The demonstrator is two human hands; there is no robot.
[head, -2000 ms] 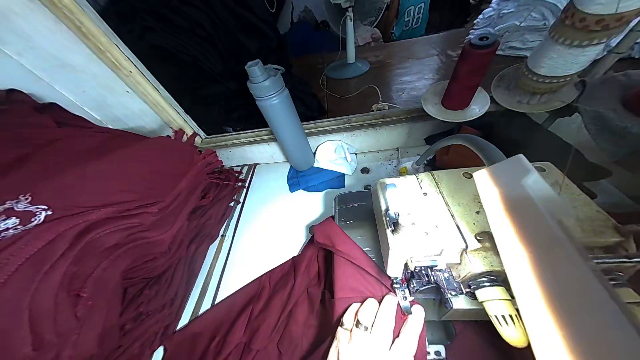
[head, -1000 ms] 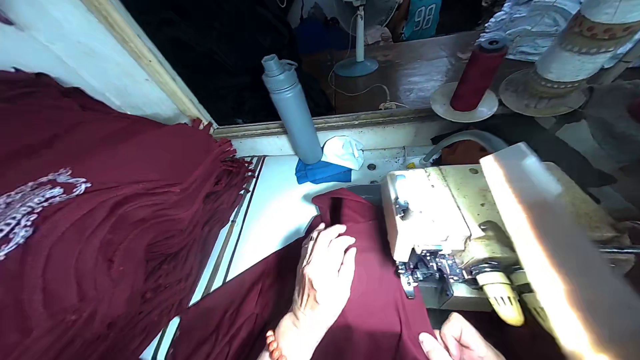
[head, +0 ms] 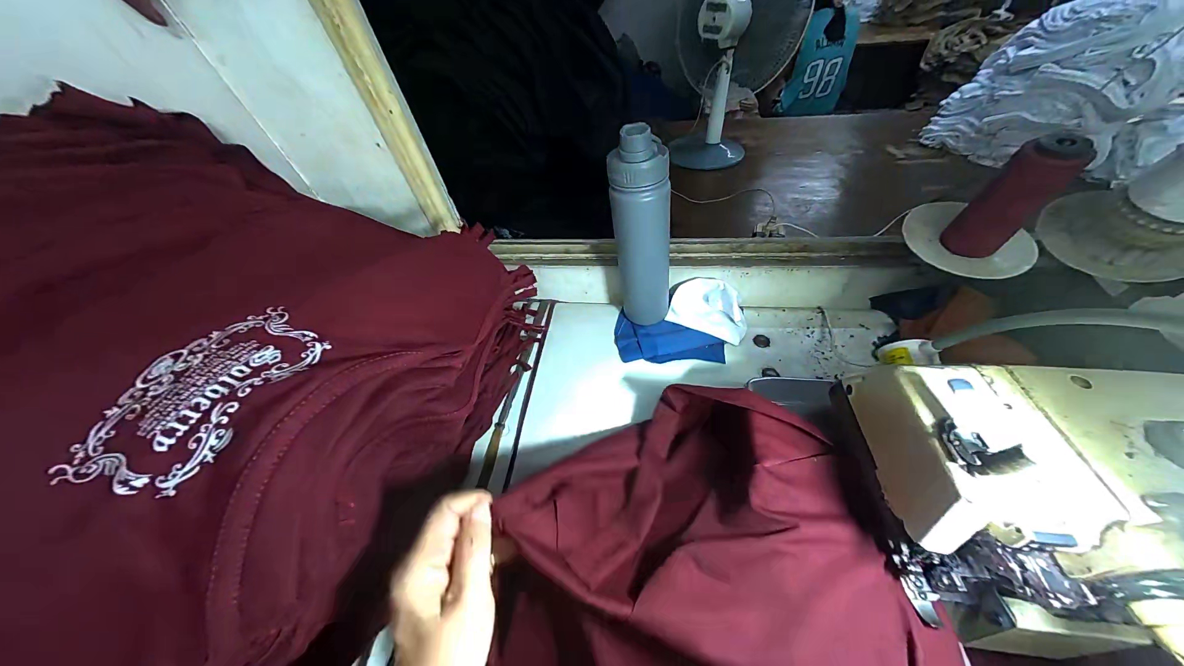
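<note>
My left hand (head: 449,578) pinches the left edge of a maroon fabric piece (head: 740,546) between thumb and fingers, lifting it slightly off the white table. The fabric spreads to the right, its right edge lying at the presser foot (head: 916,592) of an industrial sewing machine (head: 980,453). My right hand is out of view. Left of my left hand lies a thick stack of maroon garments (head: 370,388) with a white printed design and fringed threads along its far edge.
A grey bottle (head: 640,231) stands on the table beside blue and white cloth scraps (head: 671,340). A maroon thread cone (head: 1013,199) is on a round holder at the back right. Beyond the window-like frame stand a fan (head: 717,92) and piled pale fabric (head: 1064,83).
My left hand has moved left, from lying flat on the fabric to pinching its edge. My right hand, at the fabric near the machine one second ago, has left the view.
</note>
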